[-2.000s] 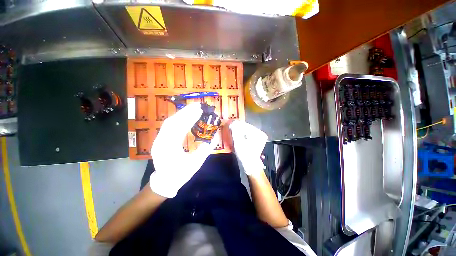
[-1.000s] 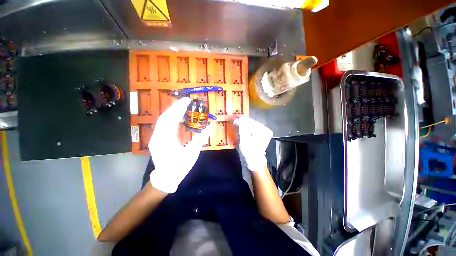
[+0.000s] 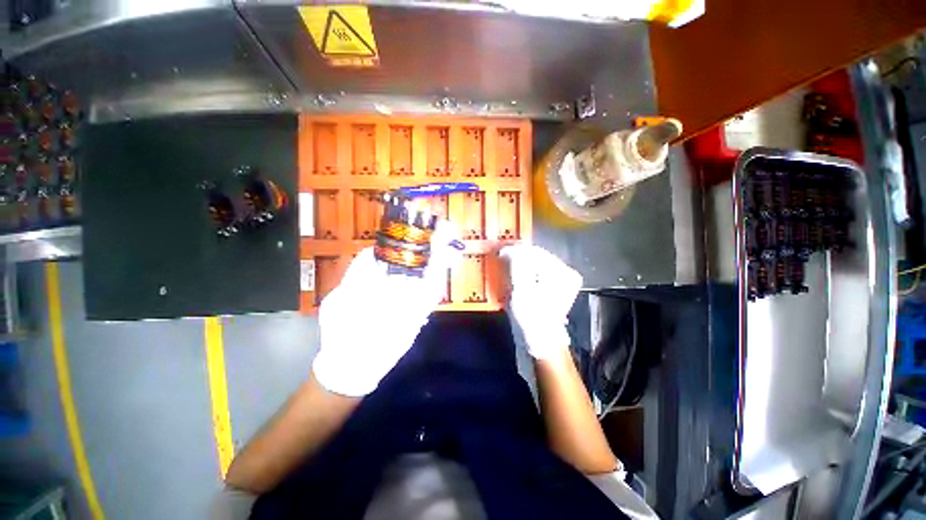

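My left hand (image 3: 378, 320), in a white glove, holds a wound coil (image 3: 404, 241) with copper-orange bands and a black body above the orange slotted tray (image 3: 314, 124). Several pins show at the coil's upper end. Blue-handled cutters (image 3: 439, 189) lie on the tray behind the coil, partly hidden by it. My right hand (image 3: 543, 295), also gloved, is over the tray's right front corner with its fingers curled, apart from the coil. Whether it holds something small cannot be told.
Two dark coils (image 3: 247, 201) stand on the black mat (image 3: 183, 274) at left. The flux jar (image 3: 599, 178) is right of the tray. A steel pan (image 3: 751, 406) with rows of coils is far right. The machine front (image 3: 487, 61) is behind.
The coil in my left hand has turned so its banded side and pins show differently. The whole view has shifted, with the bench now further right. My right hand keeps its curled pose.
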